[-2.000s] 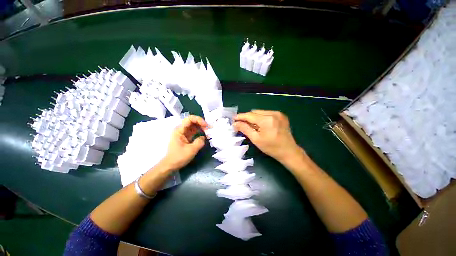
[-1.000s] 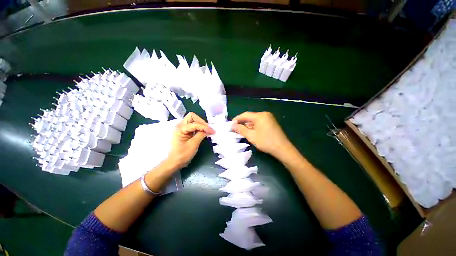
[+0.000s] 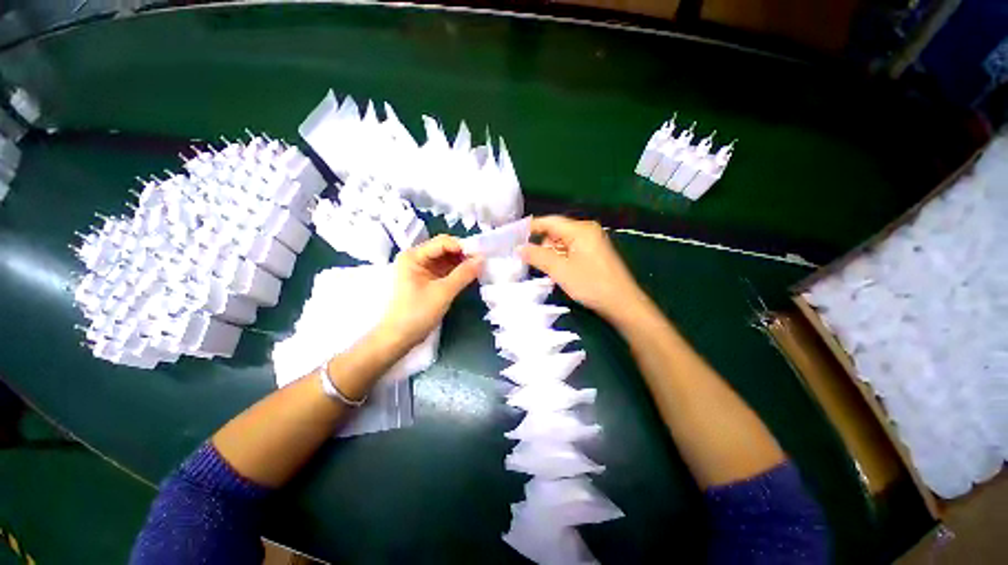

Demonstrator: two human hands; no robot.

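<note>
My left hand (image 3: 426, 289) and my right hand (image 3: 577, 260) face each other at the top of the near wrapped row (image 3: 542, 386). Both pinch the ends of one white sheet (image 3: 497, 241) between thumb and fingers. The row runs down towards me in overlapping pointed folds. A second wrapped row (image 3: 426, 166) with upright points curves behind my hands. The loose sheet stack (image 3: 332, 320) lies left, partly under my left forearm. A small group of white parts (image 3: 365, 210) sits between the stack and the curved row.
Many white parts (image 3: 199, 248) stand massed at left. Another small group (image 3: 685, 163) stands behind right on the green table (image 3: 619, 72). A cardboard box (image 3: 873, 408) at right holds a packed white layer (image 3: 923, 320). More white parts show at the far left edge.
Both hands have moved slightly up, and the sheet between them now shows as a raised flat strip. Table items appear shifted in the view, the rear group of parts further right.
</note>
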